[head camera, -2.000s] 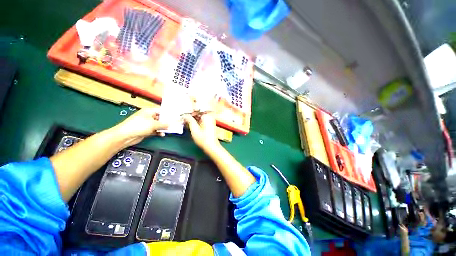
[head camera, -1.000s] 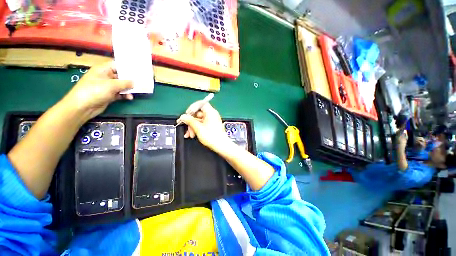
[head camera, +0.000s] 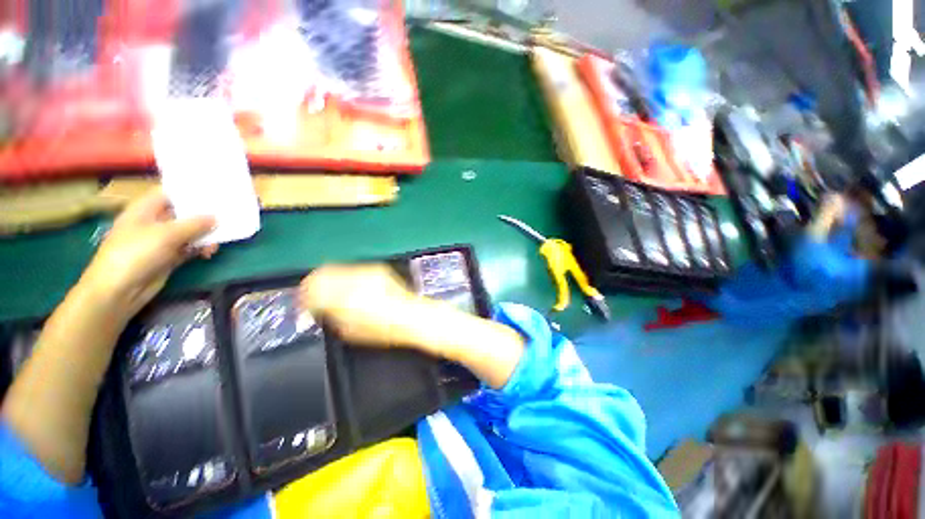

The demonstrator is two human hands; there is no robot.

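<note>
My left hand (head camera: 147, 243) is shut on the lower end of a white sticker sheet (head camera: 208, 182), held above the bench. My right hand (head camera: 355, 302) is blurred, over the upper right corner of a phone housing (head camera: 284, 390) in the black phone tray (head camera: 396, 390). Its fingertips and anything in them cannot be made out. Another phone housing (head camera: 181, 416) lies to the left in the tray. A further housing (head camera: 441, 276) at the right is partly hidden by my forearm. The slot between is bare.
A red parts tray (head camera: 203, 152) with bags and dotted sheets sits on a tan board (head camera: 330, 191) behind. A yellow air blow gun (head camera: 563, 272) lies on the green mat to the right. Beyond are another black phone tray (head camera: 654, 233), another red tray and a person's arm (head camera: 830, 218).
The view has turned and shifted. My right hand has moved left onto the housing's upper end, and the pale tool seen in it earlier no longer shows clearly. My left hand still holds the sheet.
</note>
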